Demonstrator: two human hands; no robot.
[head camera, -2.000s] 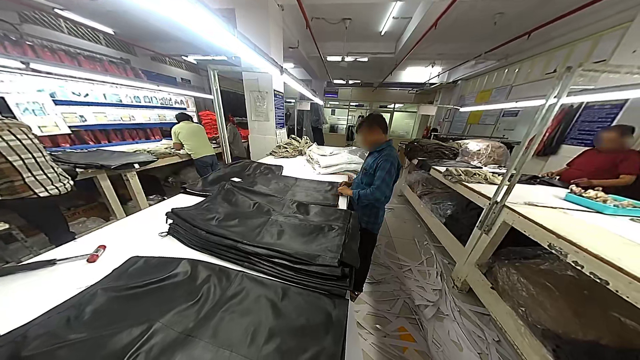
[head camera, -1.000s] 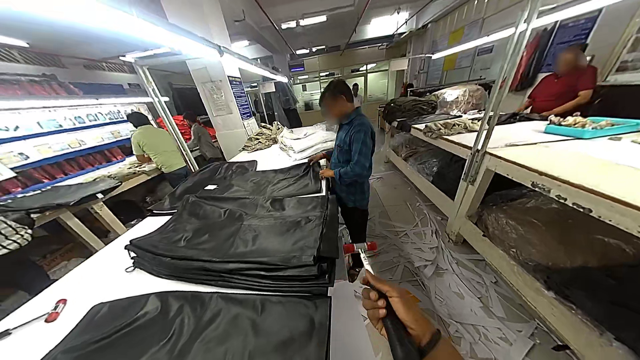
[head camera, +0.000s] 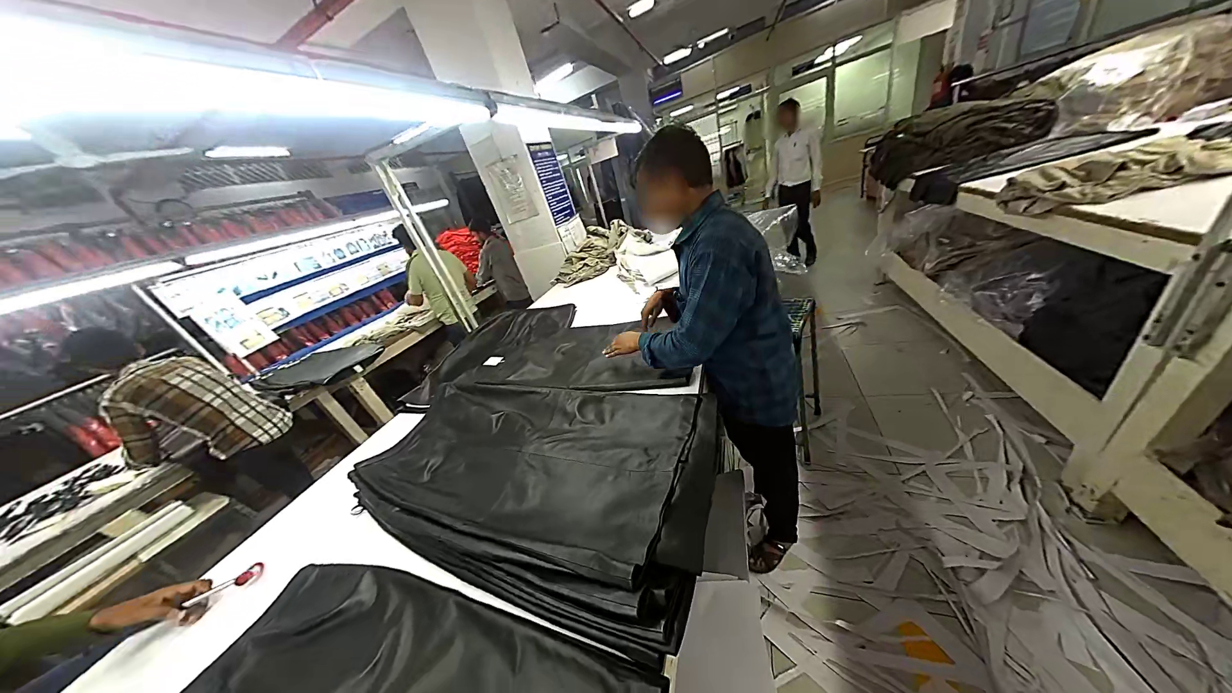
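Observation:
Neither my left hand nor my right hand shows in the head view now. A stack of black leather-like pieces lies on the long white table, with another black piece nearer to me. At the lower left, a hand in a green sleeve, which appears to be a co-worker's, holds a red-headed hammer over the table. Beyond the stack, a co-worker in a blue checked shirt has both hands at another black piece, which lies flat.
White and khaki cloth is heaped at the table's far end. Paper strips litter the floor on the right, beside a shelved bench with bundled cloth. A person in plaid bends over a side bench; another person stands in the aisle.
My right hand, which held a red-headed hammer at the lower right a second ago, is out of view. The green-sleeved hand now shows on the left hammer. The view has turned.

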